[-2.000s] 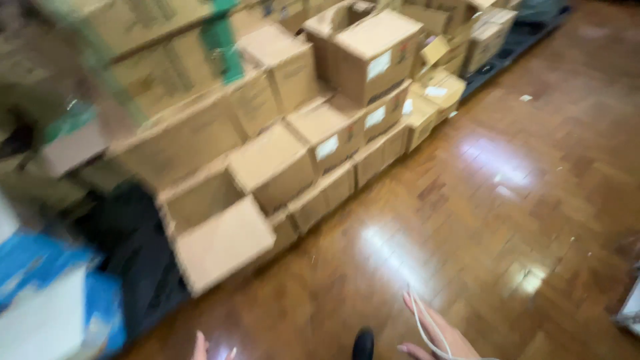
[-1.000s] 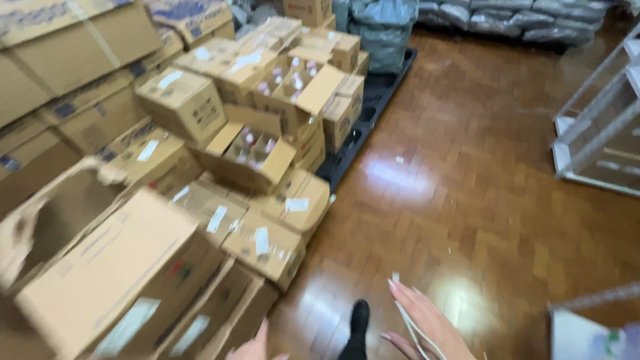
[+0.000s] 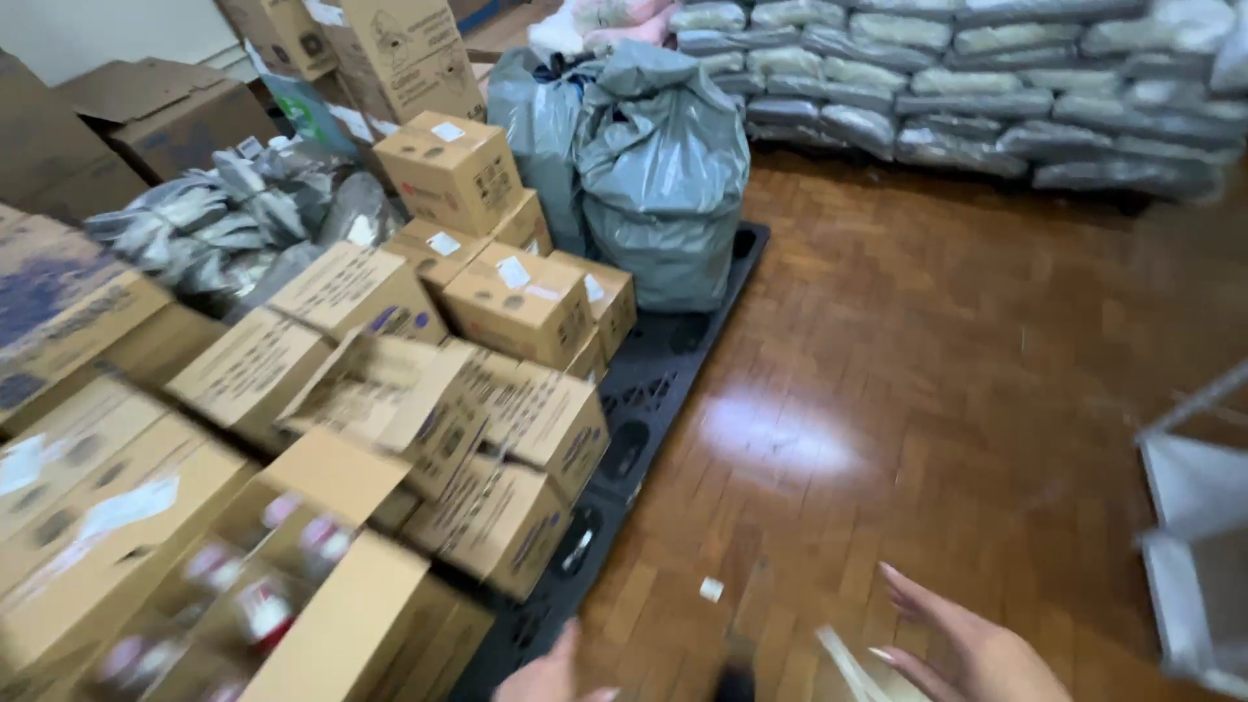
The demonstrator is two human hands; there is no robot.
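Observation:
At the bottom edge, my left hand (image 3: 548, 675) shows only in part, beside an open cardboard box of capped bottles (image 3: 268, 609); nothing is seen in its fingers. Lower right, my right hand (image 3: 975, 639) is over the wooden floor, thumb and fingers apart. A pale strap or cord (image 3: 853, 665) runs just left of it, perhaps hanging from the hand; whether it is gripped cannot be told.
A black plastic pallet (image 3: 624, 453) along the left carries cardboard boxes (image 3: 517, 302) and full grey plastic bags (image 3: 663, 185). Stacked wrapped packs (image 3: 975, 97) line the back. A white metal rack (image 3: 1185, 546) stands at right. Parquet floor (image 3: 926, 370) lies between them.
The view has moved forward along the boxes, so the grey bags and stacked packs show nearer. Both hands stay low in view, the right one with its fingers still apart.

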